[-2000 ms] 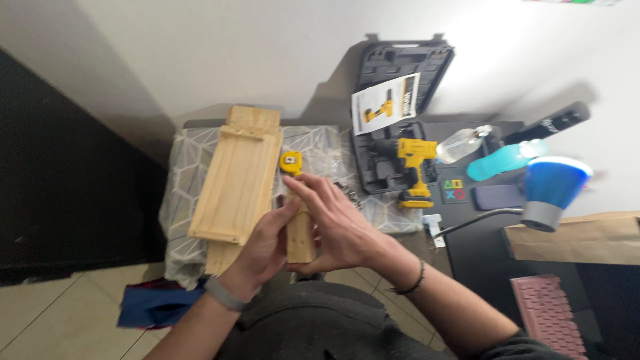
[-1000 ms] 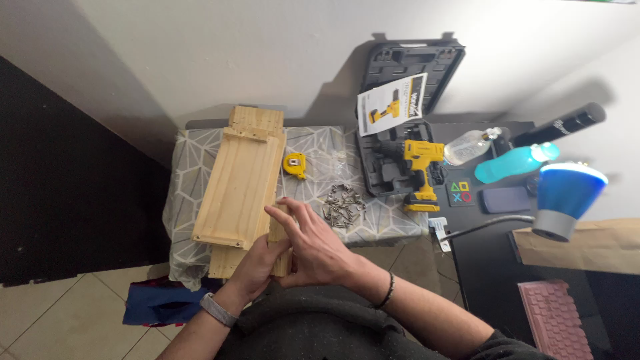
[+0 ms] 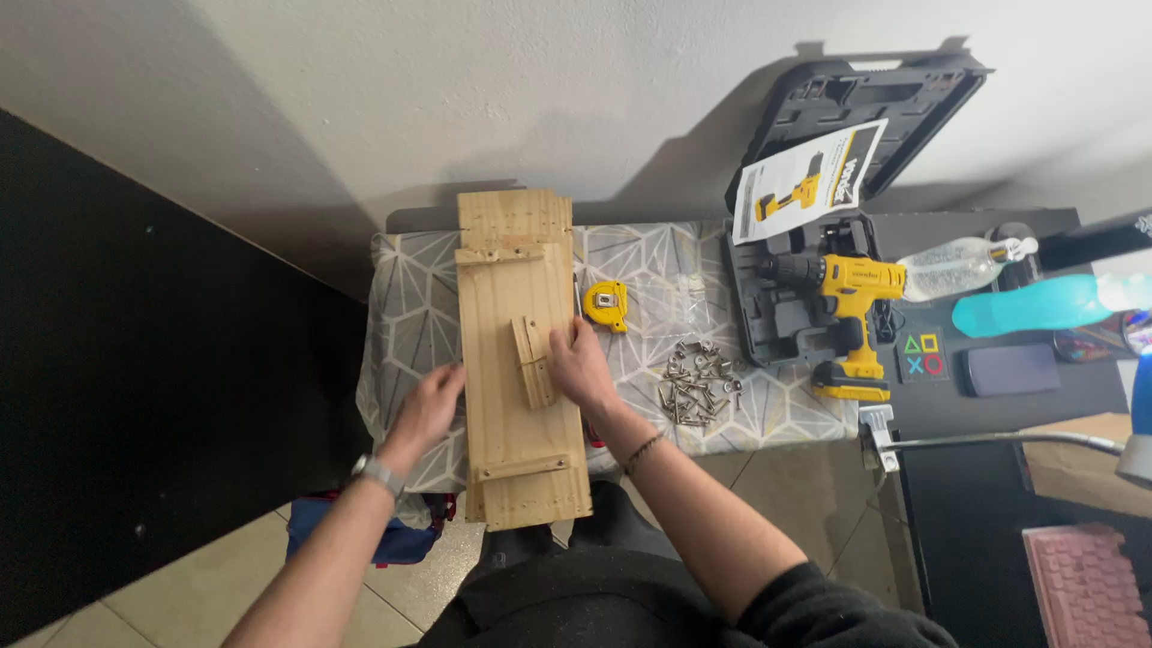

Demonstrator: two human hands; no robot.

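Observation:
A stack of pine boards (image 3: 490, 360) lies lengthwise on the cloth-covered table, with a screwed wooden cleat (image 3: 524, 466) across its near end and another cleat (image 3: 500, 256) near the far end. A short wooden block (image 3: 533, 363) rests at a slant on the top board. My left hand (image 3: 427, 409) is at the stack's left edge, fingertips against or very near it. My right hand (image 3: 580, 364) is at the right edge, beside the block; its grip is partly hidden. A yellow tape measure (image 3: 606, 306) lies just beyond the right hand, next to a thin tool, partly hidden.
Right of the stack is a pile of screws (image 3: 697, 385). Beyond it a yellow drill (image 3: 855, 297) lies at an open black case (image 3: 751, 333) with a leaflet (image 3: 810, 183). Farther right are a clear bottle (image 3: 954, 268), a teal bottle (image 3: 1035, 306) and a lamp arm (image 3: 999, 438).
The board stack has moved right, closer to the tape measure. My hands, together around a short wooden piece before, are apart at the stack's two sides. The short block now lies on the stack.

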